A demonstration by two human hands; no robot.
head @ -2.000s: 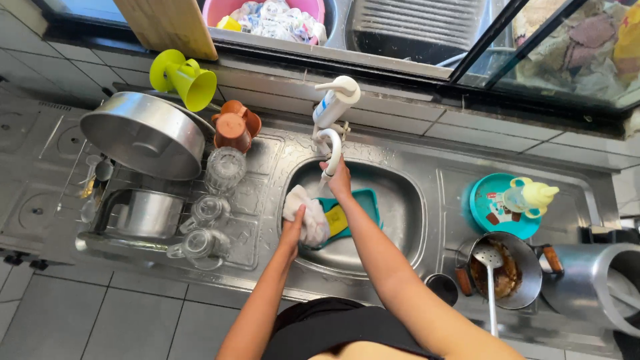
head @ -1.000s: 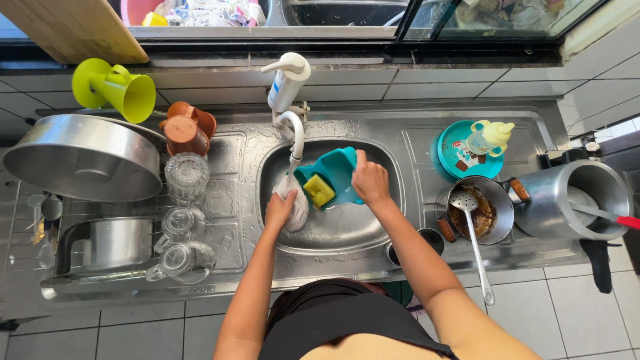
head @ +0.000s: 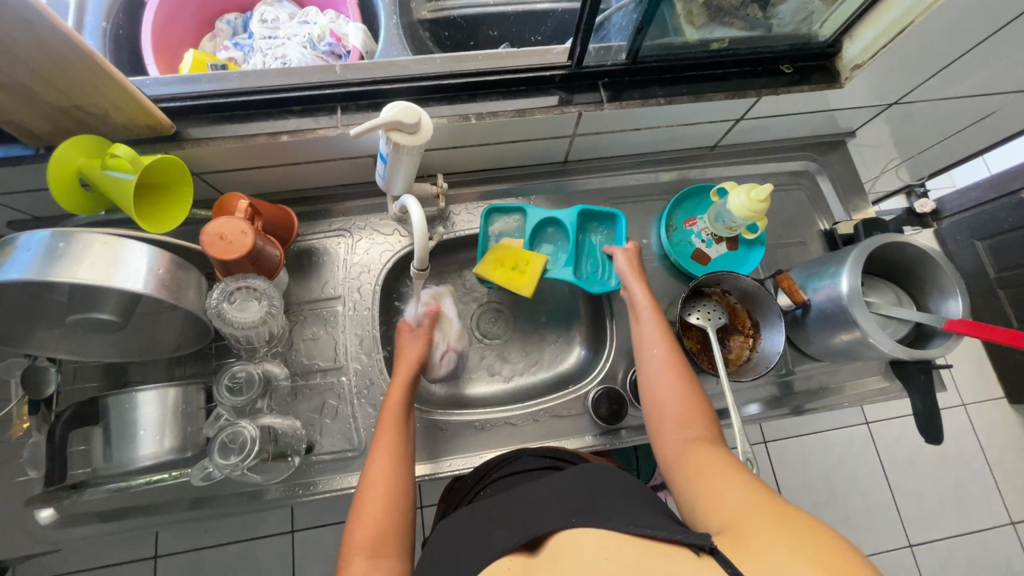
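My left hand (head: 418,340) grips a wet white cloth (head: 446,340) under the white faucet spout (head: 417,228), inside the steel sink basin (head: 528,368). My right hand (head: 628,268) holds the right end of a teal divided tray (head: 588,240), which lies at the back rim of the basin. A yellow sponge (head: 512,268) rests on the tray's left front part. The white water filter (head: 400,152) stands on the faucet behind the basin.
Left are glass mugs (head: 260,448), brown cups (head: 240,244), a saucepan (head: 152,424) and a large round pan (head: 104,280). Right are teal plates (head: 672,232) with a baby cup (head: 740,210), a dirty pan (head: 756,320) with a skimmer (head: 720,352), and a pressure cooker (head: 840,312).
The teal tray has moved from inside the basin to its back rim, with my right hand on it. Two seconds ago that hand was near the faucet. The cloth stays in my left hand.
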